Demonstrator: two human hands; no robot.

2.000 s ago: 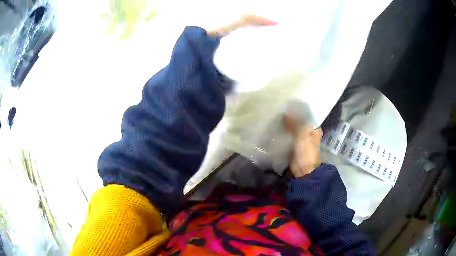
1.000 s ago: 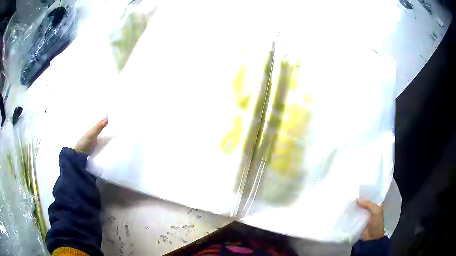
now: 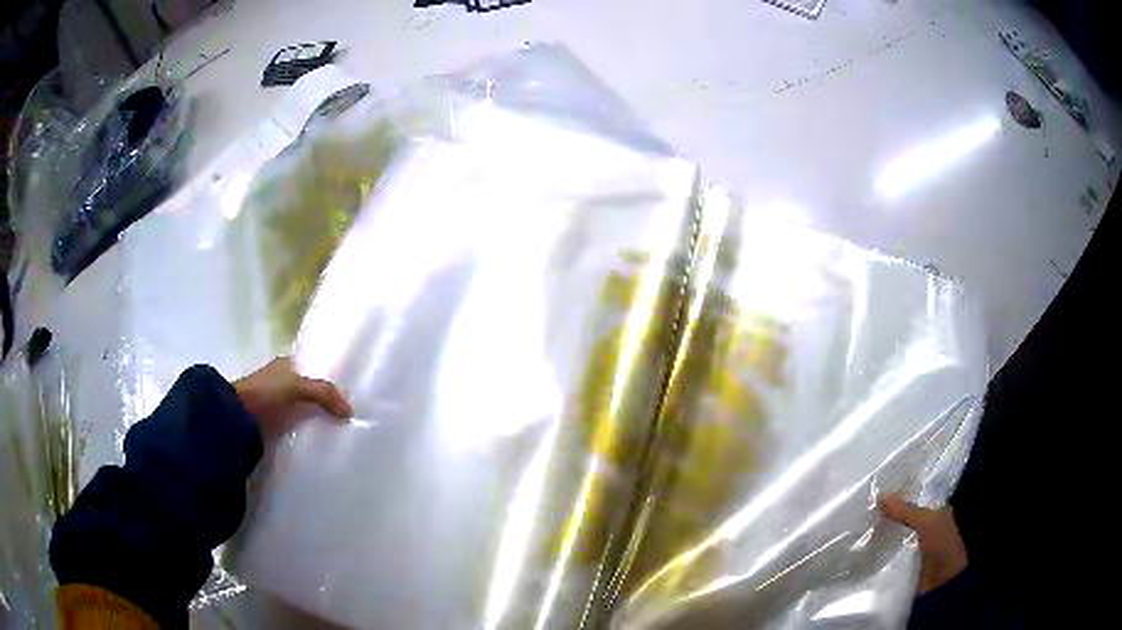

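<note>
A wide stack of clear glossy printed polybags (image 3: pixel 492 369) lies across the white tabletop in front of me, with blurred yellow-green print on both sides of a folded ridge down its middle. My left hand (image 3: pixel 295 396) grips the stack's left edge, thumb on top and fingers hidden below. My right hand (image 3: pixel 925 539) grips the lower right corner, where the film is creased and bright with glare. Another clear bag with yellow-green print (image 3: pixel 308 234) lies partly under the stack at the left.
The scuffed white tabletop (image 3: pixel 812 135) curves around behind the bags. A crumpled clear bag with dark contents (image 3: pixel 117 185) lies at the far left. Clear film with thin yellowish strips (image 3: pixel 49 431) is at the left edge. Dark space is beyond the table's right edge.
Since two seconds ago my hands have moved apart to the stack's two sides. Over the last second the stack has come down flatter, and my left hand has moved slightly right and down.
</note>
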